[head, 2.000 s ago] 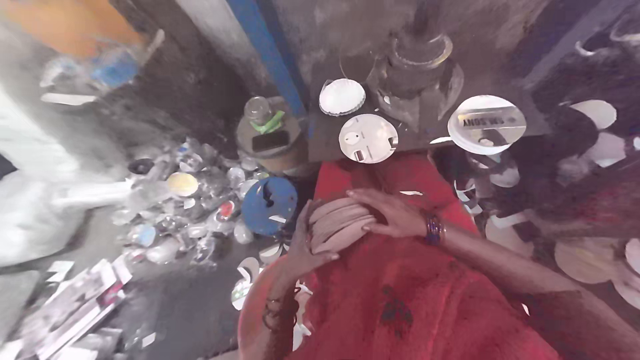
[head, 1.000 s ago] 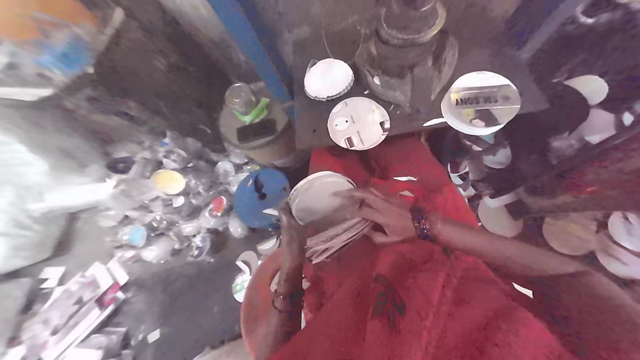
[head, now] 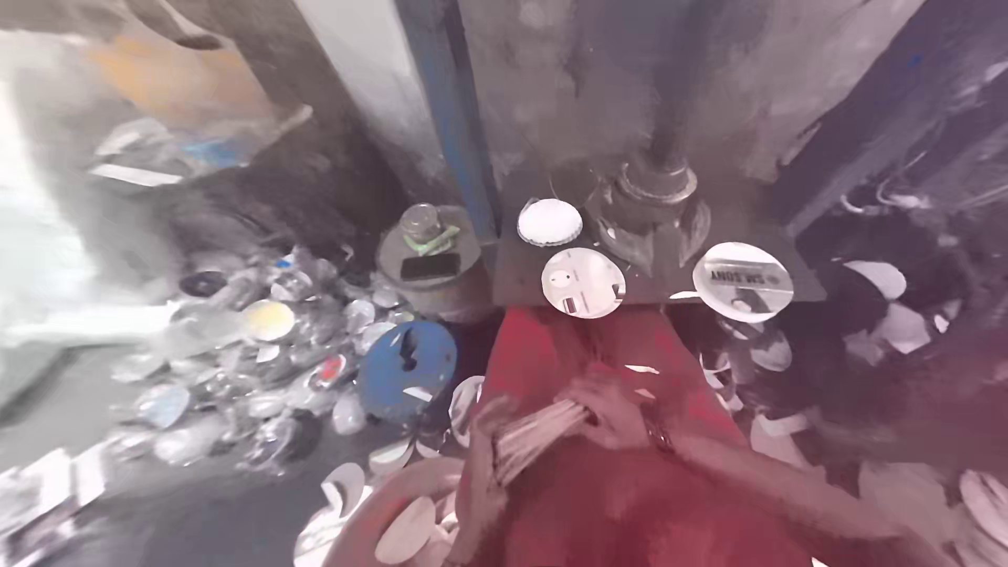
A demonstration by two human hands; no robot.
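Note:
A stack of thin white discs, probably card or paper (head: 539,441), is held edge-up and slightly fanned over the red cloth on my lap. My left hand (head: 487,453) grips its left side, and my right hand (head: 606,409) closes around its right end. Ahead, on a dark metal bench, lie a printed disc (head: 583,283), a white round stack (head: 550,222) and another disc stack with a printed strip (head: 743,282). Behind them stands a metal press-like machine (head: 654,205).
A blue round lid (head: 407,370) and many clear plastic pieces (head: 236,378) lie at the left. A round stand (head: 433,287) holds a phone-like dark object and a glass. A pinkish tub (head: 370,504) with discs sits beside my left arm. Cut scraps (head: 776,441) lie at the right.
Both hands have turned the stack from showing a round face to standing on edge, its discs seen edge-on. The view has tilted up somewhat.

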